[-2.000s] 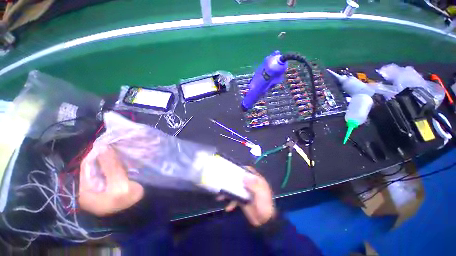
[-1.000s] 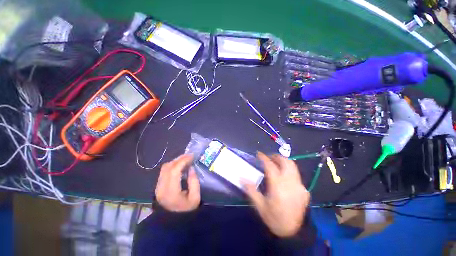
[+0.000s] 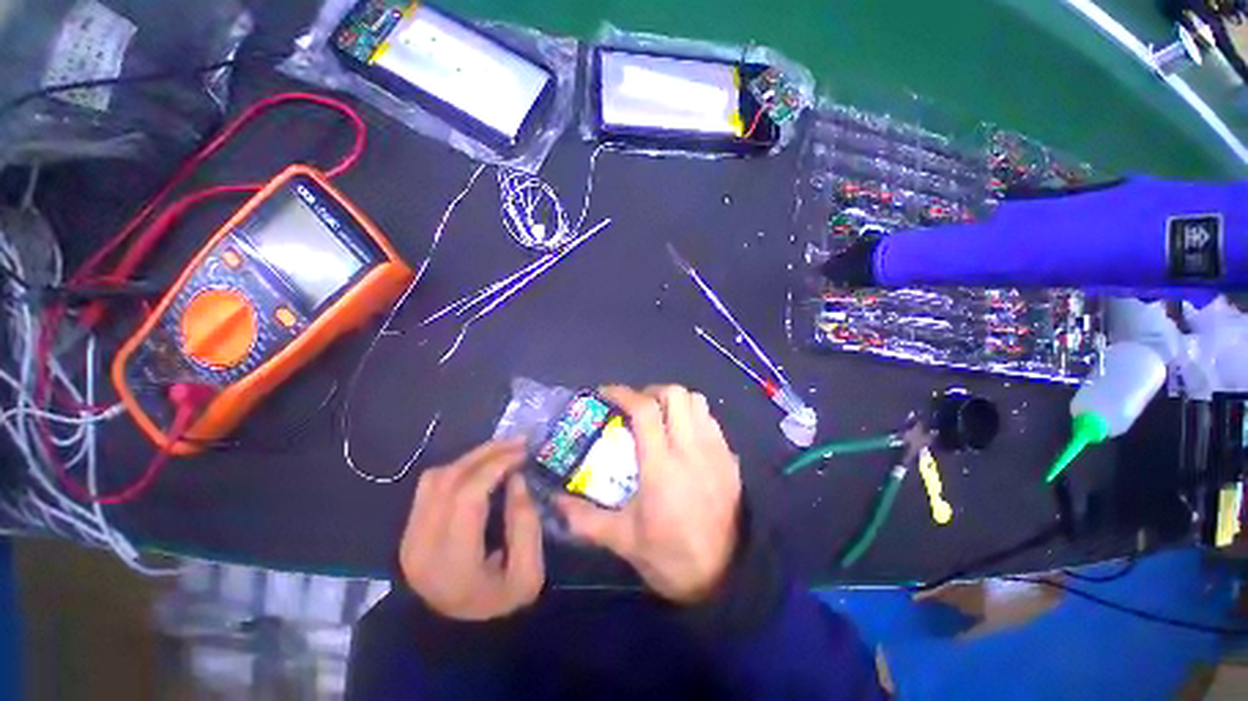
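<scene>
A small unit with a white battery pack [image 3: 615, 470] and a green circuit board [image 3: 572, 430] at its upper left end lies at the front middle of the black mat. A clear plastic bag [image 3: 531, 405] shows around its upper left end. My right hand [image 3: 673, 490] is on the unit, with the fingers over its right part and the thumb along its lower edge. My left hand [image 3: 475, 531] is at its left end, with thumb and fingers at the bag's edge. The hands hide the unit's right end and part of the bag.
An orange multimeter [image 3: 260, 310] with red leads is at left. Tweezers [image 3: 515, 278] and a wire coil [image 3: 534, 208] lie behind the hands. Two bagged units [image 3: 463, 71] are at the back. Green-handled cutters [image 3: 895, 479], a parts tray [image 3: 944, 329] and a purple tool [image 3: 1040, 243] are at right.
The bag with the unit came down onto the mat. My right hand has since moved left over the battery, covering more of it. The view has shifted, showing the multimeter since the first frame.
</scene>
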